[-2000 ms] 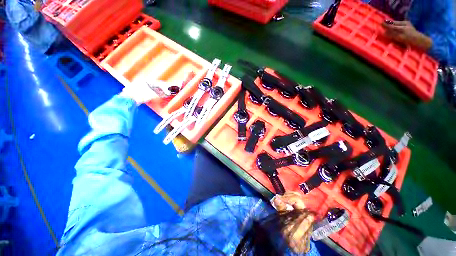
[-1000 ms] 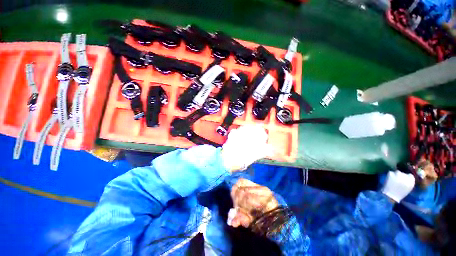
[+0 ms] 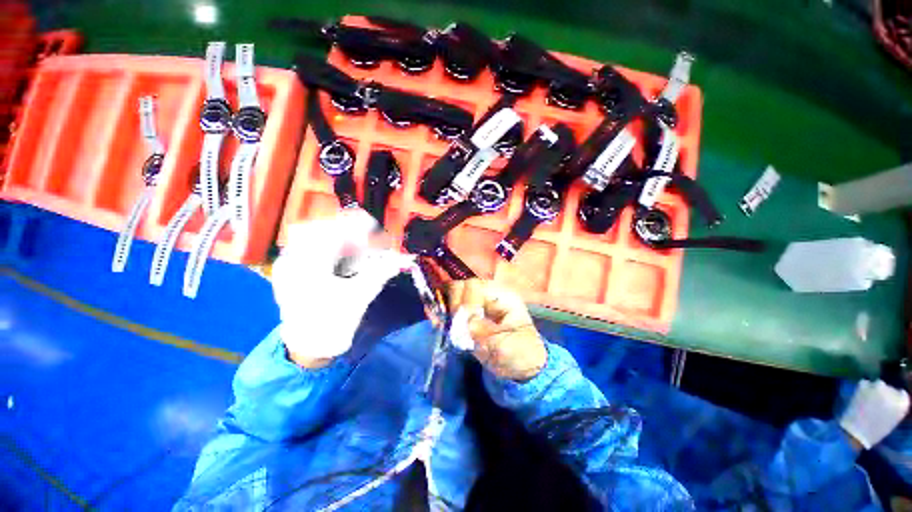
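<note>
My left hand, in a white glove, is closed on a watch in front of my chest; its dark head shows blurred between the fingers. A pale, blurred strap part runs from it towards my right hand. My right hand, mostly bare with a white finger covering, has its fingertips closed at that strap's end. The orange-red compartment tray is crowded with black-strapped watches, with some pale straps among them. The second tray, to the left, holds three grey-strapped watches.
A white bottle-shaped item and a small pale strip lie on the green bench to the right. A pale bar juts in at the right edge. Another person's white-gloved hand shows at the lower right.
The view has turned, so both trays appear shifted. My left hand has moved from the left tray, past the full tray's front edge, to beside my right hand, which is now in front of my chest.
</note>
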